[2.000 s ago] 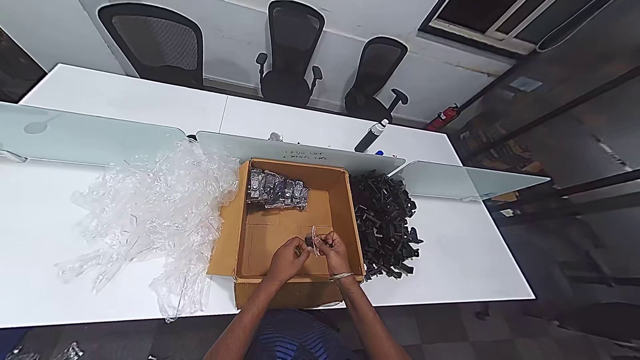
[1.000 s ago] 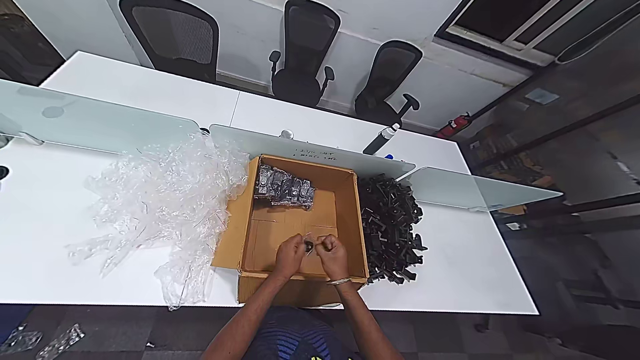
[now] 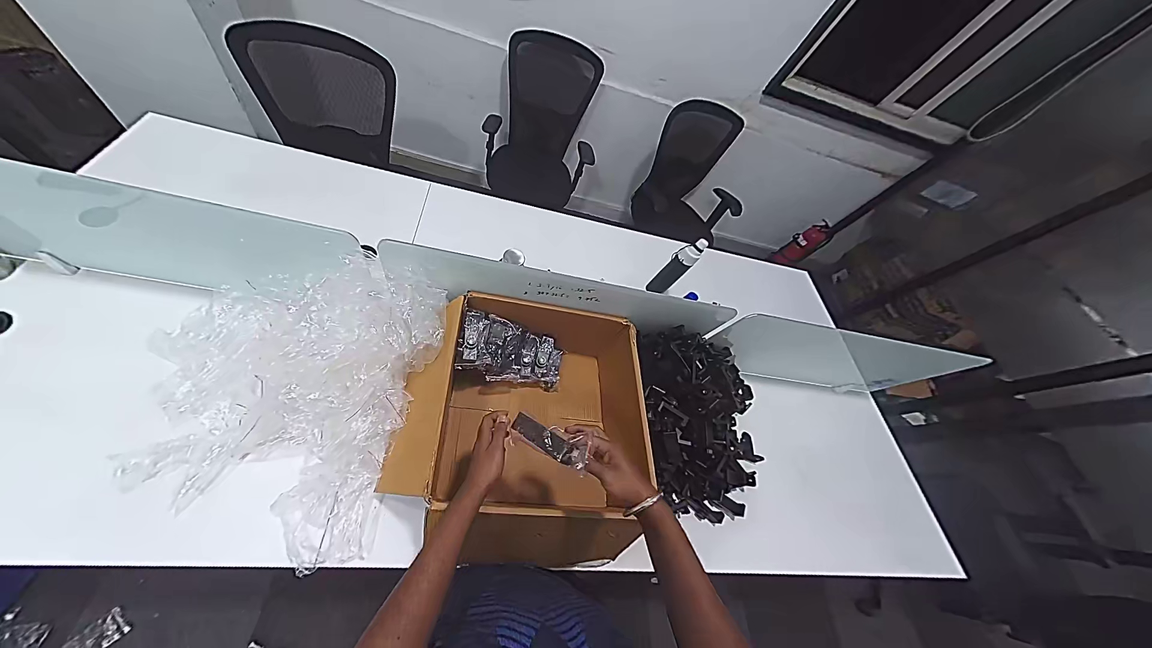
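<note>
Over the open cardboard box (image 3: 641, 405), my right hand (image 3: 612, 468) grips a dark part in a clear plastic wrapper (image 3: 547, 439). My left hand (image 3: 489, 450) is at the part's left end, fingers pinched together; whether they hold a bit of film cannot be told. Several wrapped dark parts (image 3: 508, 346) lie in the box's far left corner. A heap of crumpled clear plastic wrappers (image 3: 306, 378) spreads left of the box. Many bare black plastic parts (image 3: 697, 423) are piled against its right side.
Glass dividers (image 3: 576, 283) run along the white table (image 3: 837, 504) behind the box. A bottle (image 3: 677, 265) stands beyond them. Mesh office chairs (image 3: 549, 108) line the far side, and a red fire extinguisher (image 3: 804, 243) is at the back right.
My hands have moved apart, and the wrapped part between them now shows lengthwise. One second ago they were close together around a small dark item.
</note>
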